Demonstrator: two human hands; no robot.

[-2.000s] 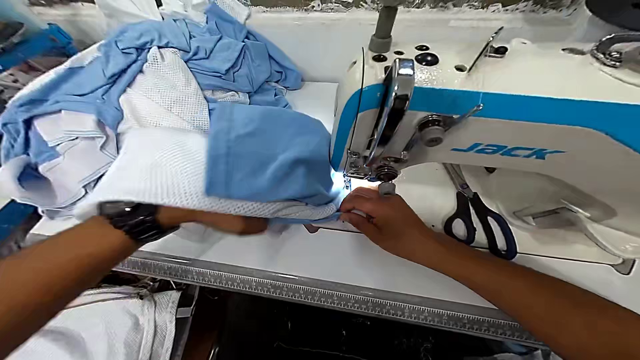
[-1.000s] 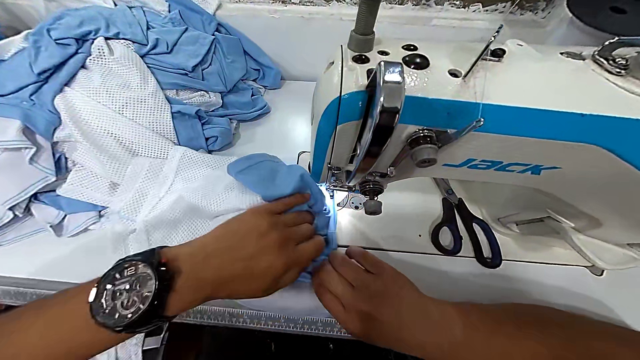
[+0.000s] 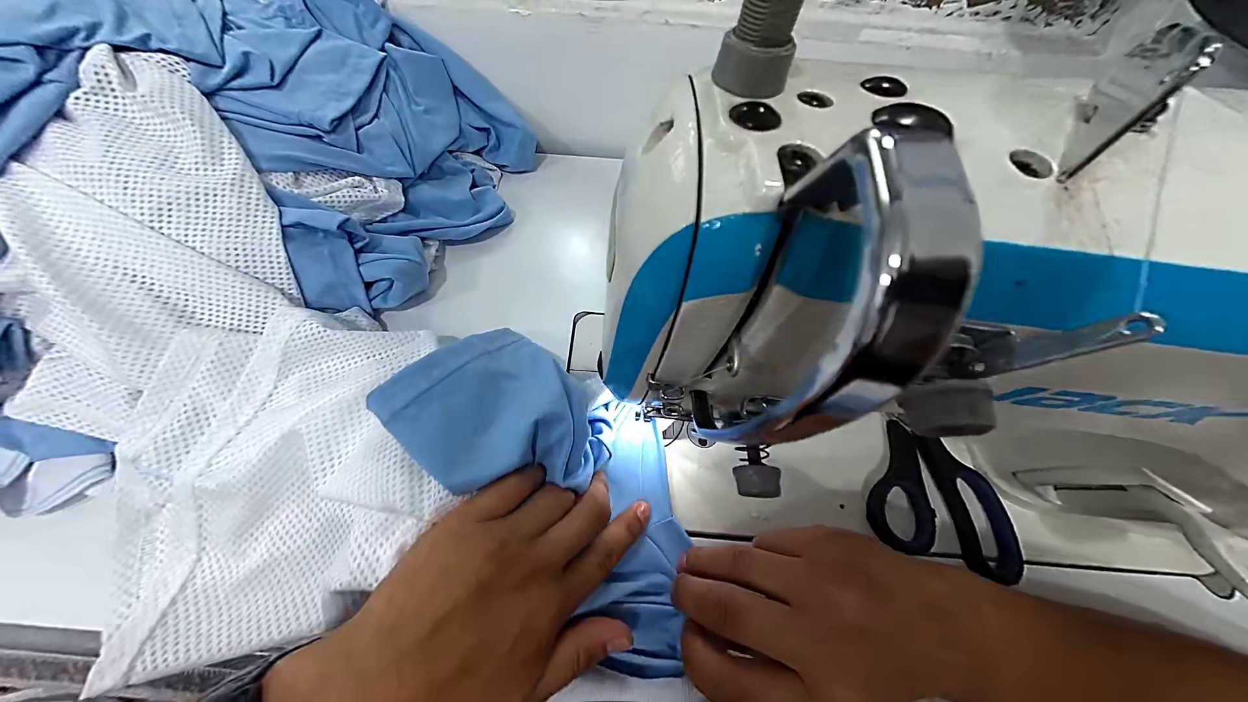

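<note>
A white mesh garment [image 3: 292, 468] with blue fabric parts lies in front of a Jack sewing machine [image 3: 780, 292]. Its blue band [image 3: 639, 487] runs under the lit needle and presser foot [image 3: 651, 408]. My left hand [image 3: 517, 575] rests on the blue fabric left of the band, thumb and forefinger spread, fingertips at a bunched blue piece [image 3: 478, 409]. My right hand [image 3: 799, 614] holds the right edge of the blue fabric, fingers curled; its grip underneath is hidden. The stitching point is partly covered by bunched cloth.
Scissors with dark handles [image 3: 941, 507] lie on the machine bed to the right. A pile of blue and white mesh fabric [image 3: 361, 107] fills the back left of the white table [image 3: 531, 244]. The machine's chrome guard [image 3: 926, 263] juts out above the bed.
The left hand first reached under the garment at left, then came onto the blue cloth near the needle, where it now lies flatter. The right hand has moved from beside the needle toward the near edge.
</note>
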